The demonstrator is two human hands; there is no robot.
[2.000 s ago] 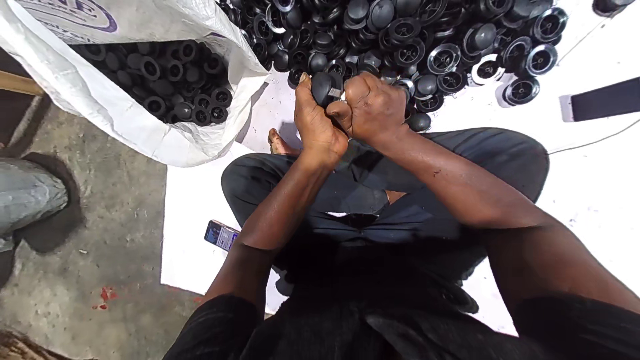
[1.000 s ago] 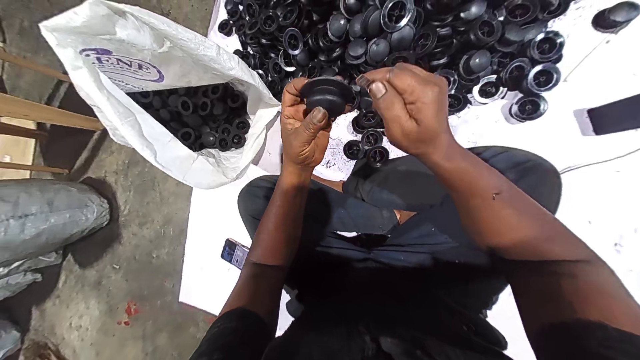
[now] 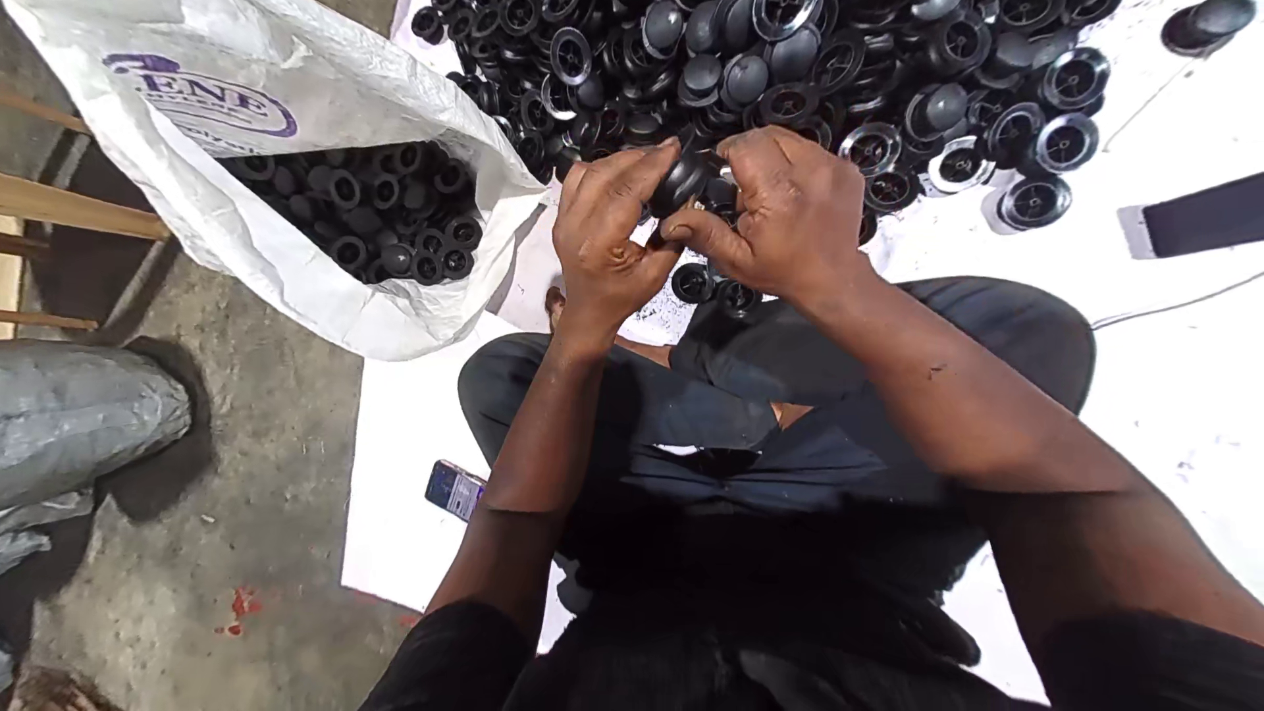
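Observation:
A round black plastic part [image 3: 683,184] is between my two hands, its rounded side partly hidden by fingers. My left hand [image 3: 614,232] grips it from the left, fingertips on its upper edge. My right hand [image 3: 780,212] is on its right side, thumb against the lower edge and index finger near the top. Just beyond the hands spreads a heap of similar black domed and ring-shaped parts [image 3: 746,79]. Two loose ones [image 3: 692,282] lie below the hands, close to my crossed legs.
An open white woven sack [image 3: 395,326] with many black parts [image 3: 346,188] stands at the left. A phone [image 3: 455,490] lies on the white sheet [image 3: 390,538]. A dark flat object [image 3: 1207,215] is at the right, near a thin cord. A grey sack [image 3: 84,420] and wooden slats [image 3: 84,205] are far left.
Since a second ago my right hand has come in against the black part, which is now turned more edge-on. Two seconds ago both hands were also close together around it.

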